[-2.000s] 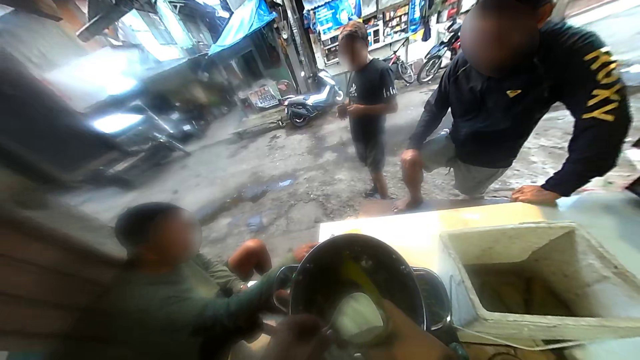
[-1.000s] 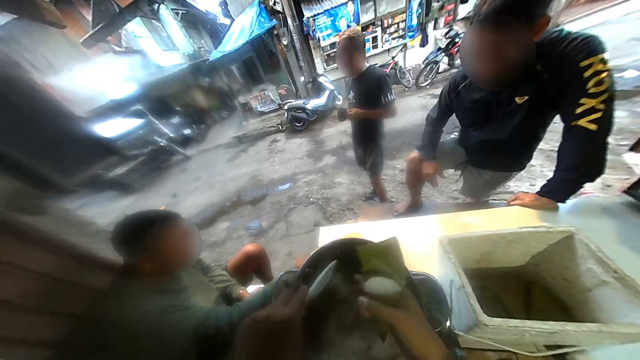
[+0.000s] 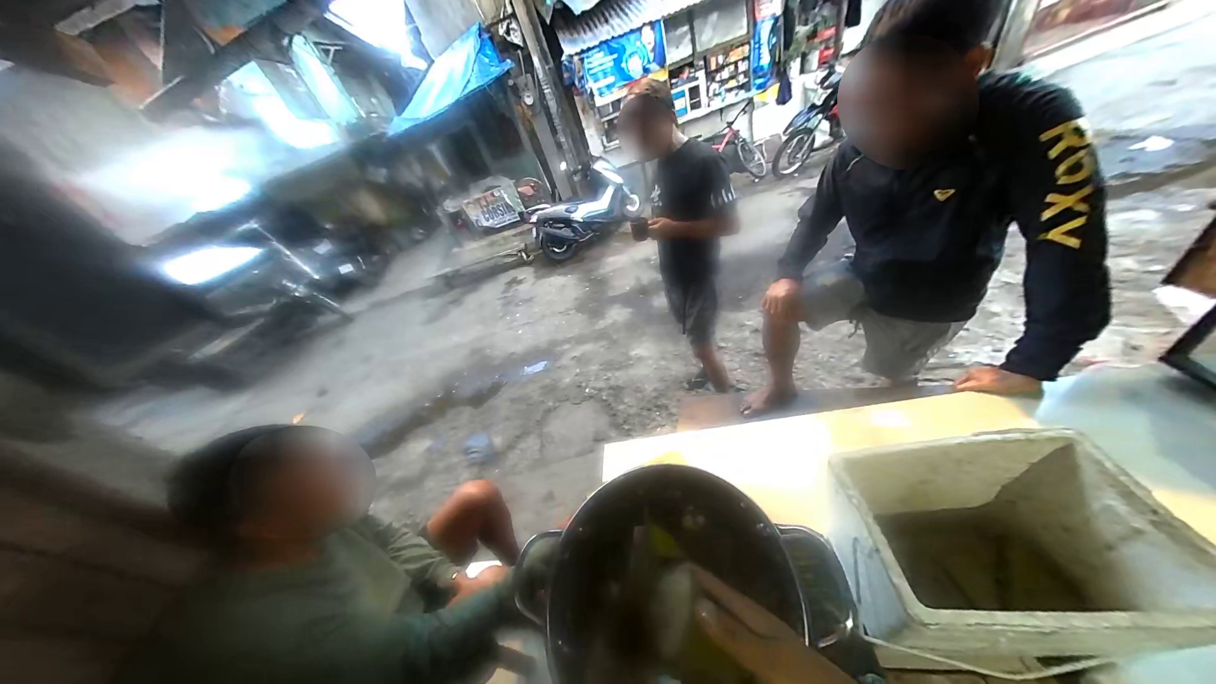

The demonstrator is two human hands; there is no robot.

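Observation:
A large dark metal pot (image 3: 579,579) with loop handles stands at the bottom centre, its round mouth facing me. My right hand (image 3: 750,627) reaches into it from the lower right, its fingers against a blurred, pale, rounded thing (image 3: 676,603). Something yellow-green (image 3: 660,543) shows just above that thing, too blurred to name. Dark, blurred shapes fill the left part of the pot's mouth. My left hand cannot be told apart from them, nor can anything it may hold.
An open, worn foam box (image 3: 988,622) stands right of the pot, on a pale yellow tabletop (image 3: 741,432). A seated person (image 3: 361,579) is close at left, one arm near the pot's handle. Across the table a person (image 3: 921,218) leans a hand on it; another (image 3: 689,209) stands behind.
One second ago my left hand showed at the pot's left with a pale, narrow thing; it is no longer distinct. My right hand and the pale rounded thing have moved lower in the pot's mouth.

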